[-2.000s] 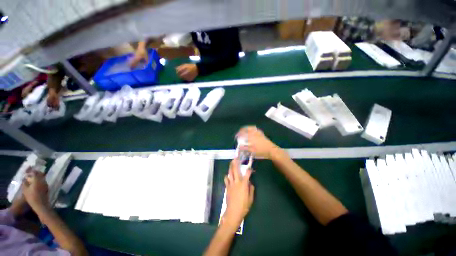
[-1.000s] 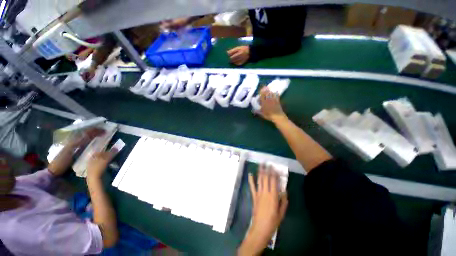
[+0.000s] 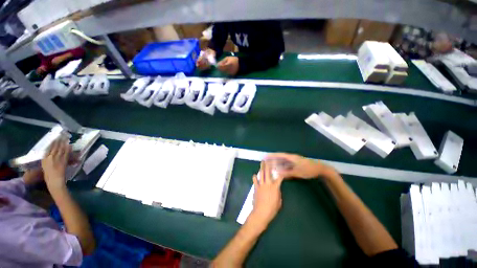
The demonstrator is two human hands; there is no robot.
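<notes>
A slim white retail box [image 3: 246, 210] lies on the green bench in front of me, its upper part covered by my hands. My left hand [image 3: 269, 191] rests over the box with its fingers at the far end. My right hand [image 3: 296, 166] is bent over the same end and holds a bagged product [image 3: 283, 164], mostly hidden by the fingers. The two hands touch or nearly touch. How far the product is inside the box cannot be seen.
A row of open boxes [image 3: 170, 175] stands at left, a second row [image 3: 442, 222] at right. Bagged products [image 3: 195, 93] line the belt [image 3: 277, 118]; closed boxes [image 3: 387, 131] overlap at right. People work at left [image 3: 36, 225] and opposite, near a blue bin [image 3: 166, 56].
My right hand has come back from the line of bagged products to the box, and the last product at its right end is gone from the belt. My left hand has stayed on the box.
</notes>
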